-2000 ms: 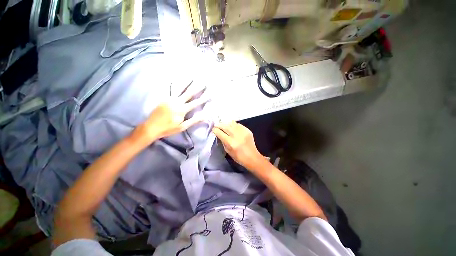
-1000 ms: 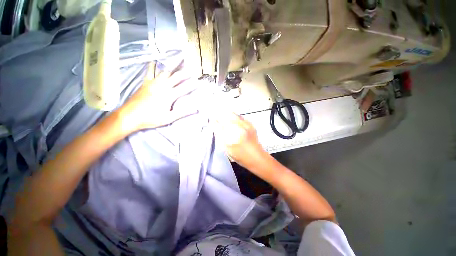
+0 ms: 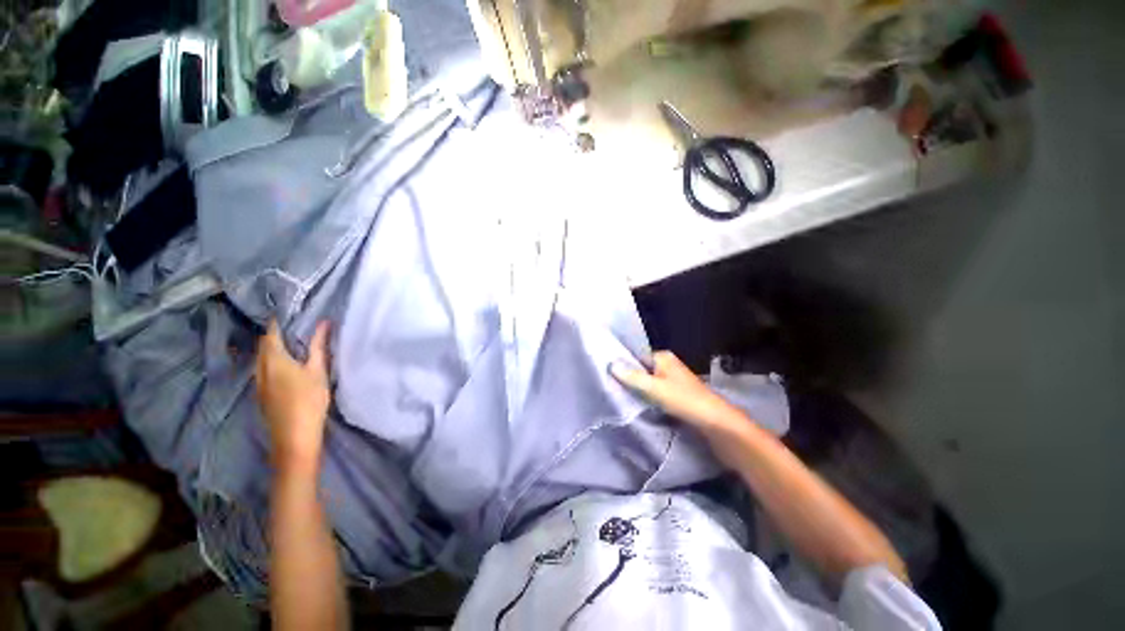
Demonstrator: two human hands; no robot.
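The grey-blue garment fabric (image 3: 432, 358) lies over the machine table and the lap, with pale seam lines, and looks white under the lamp. My left hand (image 3: 294, 385) grips a fold of it at the left, thumb and fingers around the cloth. My right hand (image 3: 672, 388) pinches its right edge near the table's front edge. The presser foot and needle (image 3: 540, 109) stand in the bright spot beyond both hands; glare hides whether cloth lies under them. Black-handled scissors (image 3: 728, 176) lie right of the needle.
The cream sewing machine head (image 3: 728, 62) is at the top. A cream lamp piece (image 3: 385, 68) hangs left of the needle. A silver-rimmed round item (image 3: 189, 80) and dark cloth lie at upper left. A wooden chair with a pale seat (image 3: 99, 524) is at lower left. Grey floor shows at right.
Both hands have moved back from the needle area and apart, the left to the cloth's left side, the right to its right edge. The cloth is spread wider. The view has shifted.
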